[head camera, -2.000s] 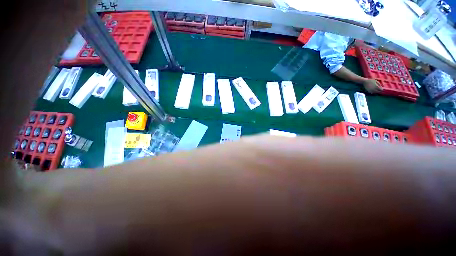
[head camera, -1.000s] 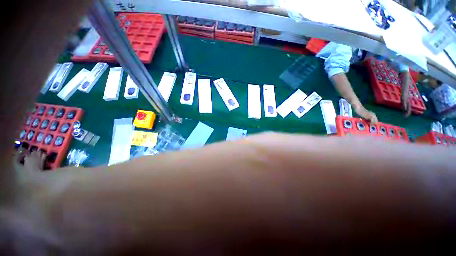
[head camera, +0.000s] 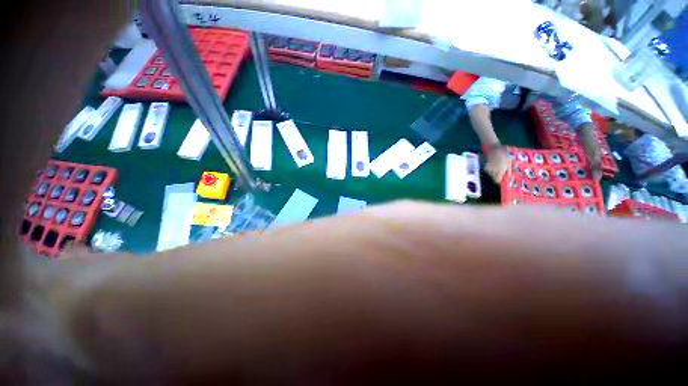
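Note:
A large, blurred skin-coloured shape, a hand or arm very close to the camera, fills the lower half; I cannot tell which of mine it is, and no fingers show clearly on it. At the far left a red tray (head camera: 81, 175) holds rows of watch heads (head camera: 73, 194), with dark, empty-looking pockets in its lower rows. A small patch of skin (head camera: 74, 252) shows at this tray's lower edge; whose it is cannot be told. What my hands hold is hidden.
Long white boxes (head camera: 262, 145) lie in a row across the green bench. Metal posts (head camera: 198, 98) rise to a shelf (head camera: 332, 24). A yellow emergency stop (head camera: 213, 185) and clear plastic (head camera: 250, 217) lie nearer. Another person's hands (head camera: 498, 163) hold a red watch tray (head camera: 554, 172) at right.
The white boxes have shifted left along the bench. The other person's hands have come forward to a watch tray at the right. The hand seen in the left tray is now mostly hidden.

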